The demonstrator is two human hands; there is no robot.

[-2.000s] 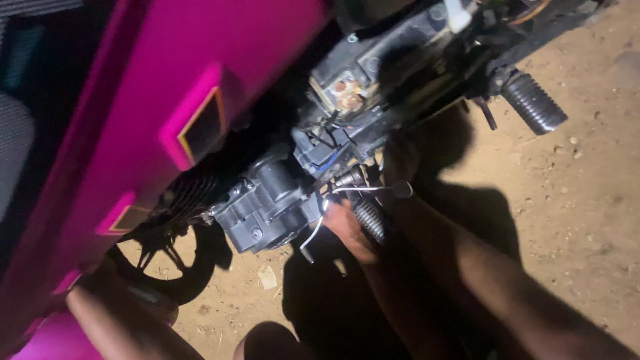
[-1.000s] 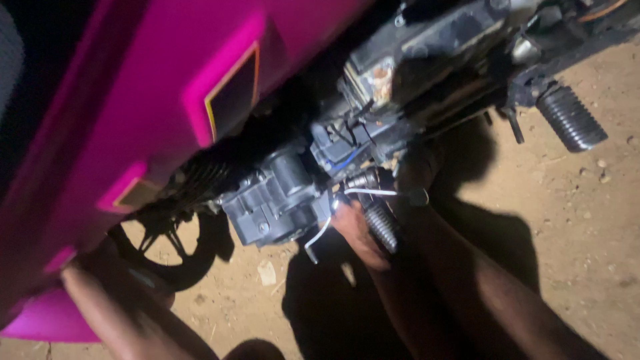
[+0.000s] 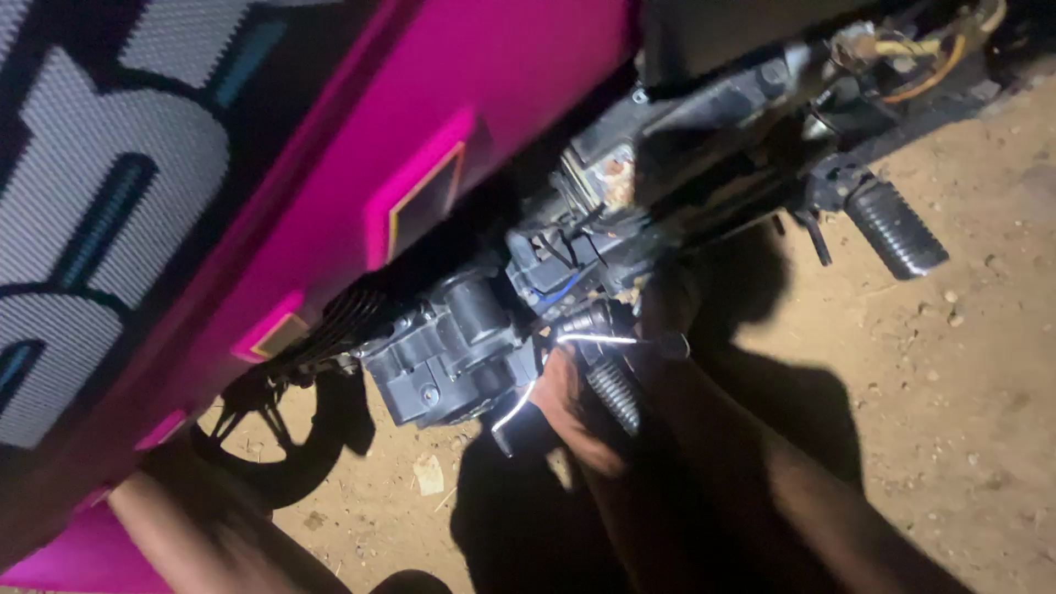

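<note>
Beside the dark engine cover [image 3: 445,355] of a motorcycle, my left hand [image 3: 569,400] reaches up under a shiny bent metal lever [image 3: 598,338]. Its fingers are largely hidden by the lever and engine parts, so its grip cannot be told. My right hand [image 3: 672,301] is in deep shadow to the right of the lever, close to the underside of the engine area; its fingers cannot be made out. Between my forearms a ribbed black footpeg [image 3: 613,394] points downward. Above the lever, a blue wire [image 3: 559,290] runs by a grey-black housing.
Magenta bodywork [image 3: 503,74] slants across the upper left. A wheel [image 3: 280,487] stands lower left, near another bare limb [image 3: 198,528] whose owner cannot be told. Another ribbed footpeg [image 3: 895,227] juts out at right, below exposed wiring [image 3: 932,62]. Sandy ground [image 3: 949,396] lies beneath.
</note>
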